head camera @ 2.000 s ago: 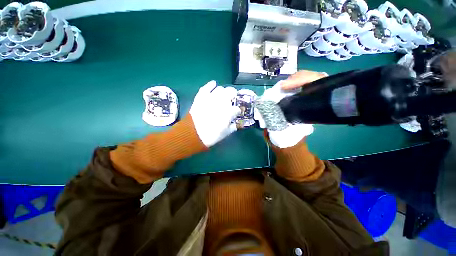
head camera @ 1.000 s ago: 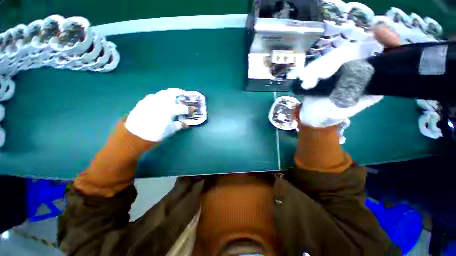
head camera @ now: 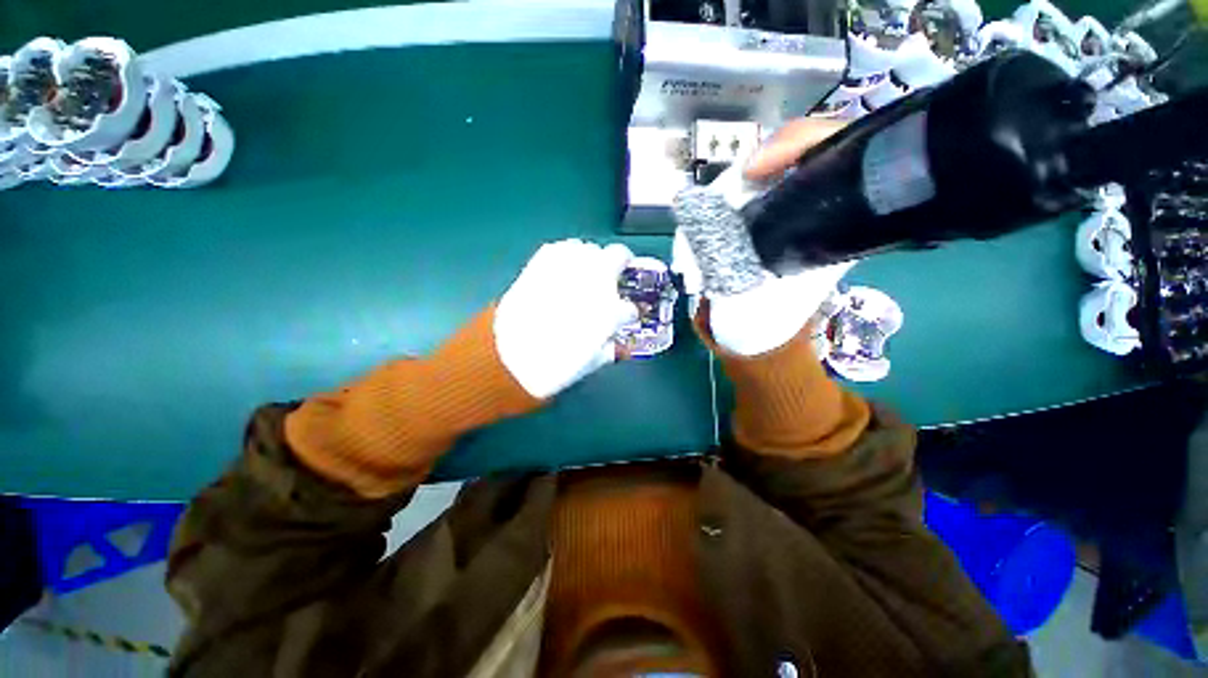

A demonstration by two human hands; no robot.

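My left hand (head camera: 562, 318), in a white glove, holds a white camera housing (head camera: 648, 307) by its left side, with the circuit board facing up. My right hand (head camera: 772, 307), also gloved, grips the black electric screwdriver (head camera: 861, 179) around its grey mottled wrap, just right of that housing. The screwdriver slants up to the right; its tip is hidden. Another white housing (head camera: 861, 333) lies open side up to the right of my right wrist. The silver screw feeder (head camera: 735, 80) stands behind my right hand, which partly covers its front block.
Stacked housings lean in rows at the left (head camera: 100, 113) and behind the feeder at the right. Several housings lie at the far right beside a black tray (head camera: 1183, 265). The green bench (head camera: 331, 252) has a front edge before my body. Blue items show below.
My left hand has moved right with its housing, beside the screwdriver. My right hand and the screwdriver have moved left. The other housing now shows right of my right wrist. The camera view has shifted.
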